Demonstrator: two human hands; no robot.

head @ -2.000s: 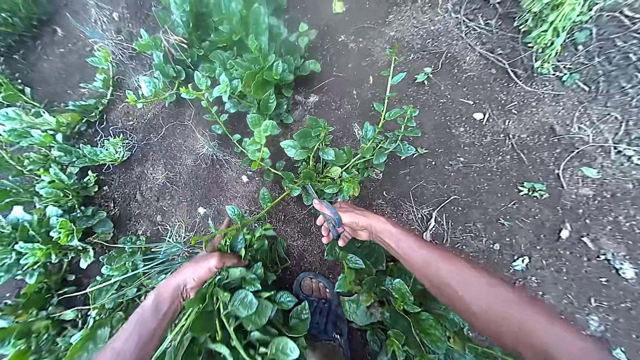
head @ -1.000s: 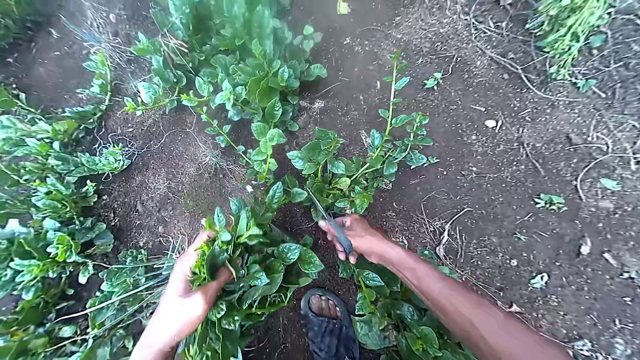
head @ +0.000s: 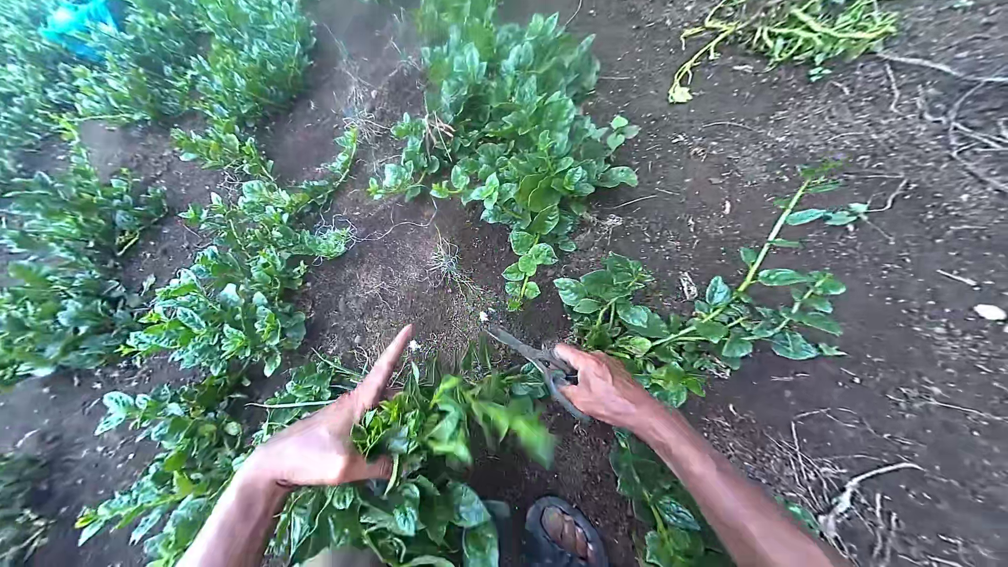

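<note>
My left hand (head: pixel 331 441) is at the lower left, its index finger pointing up and its thumb spread below, around a bunch of cut leafy stems (head: pixel 417 425). Some leaves of the bunch are blurred. In my right hand (head: pixel 602 386), to the right of the bunch, is a pair of metal scissors (head: pixel 543 362) with dark handles. The scissors' blades point up and left over the soil, and look closed. Just beyond the right hand grows a low leafy green plant (head: pixel 630 315) with a long stem leaning to the upper right.
Rows of leafy plants (head: pixel 228 307) run along the left, and a dense clump (head: pixel 528 118) stands at top centre. Cut stems (head: pixel 803 31) lie at the upper right. Dry twigs (head: pixel 858 488) are on the soil at the lower right. A sandalled foot (head: pixel 563 531) shows at the bottom.
My left hand has opened its fingers wider about the bunch. The scissors, which pointed into the plant one second ago, now lie left of it, over bare soil. The view has shifted.
</note>
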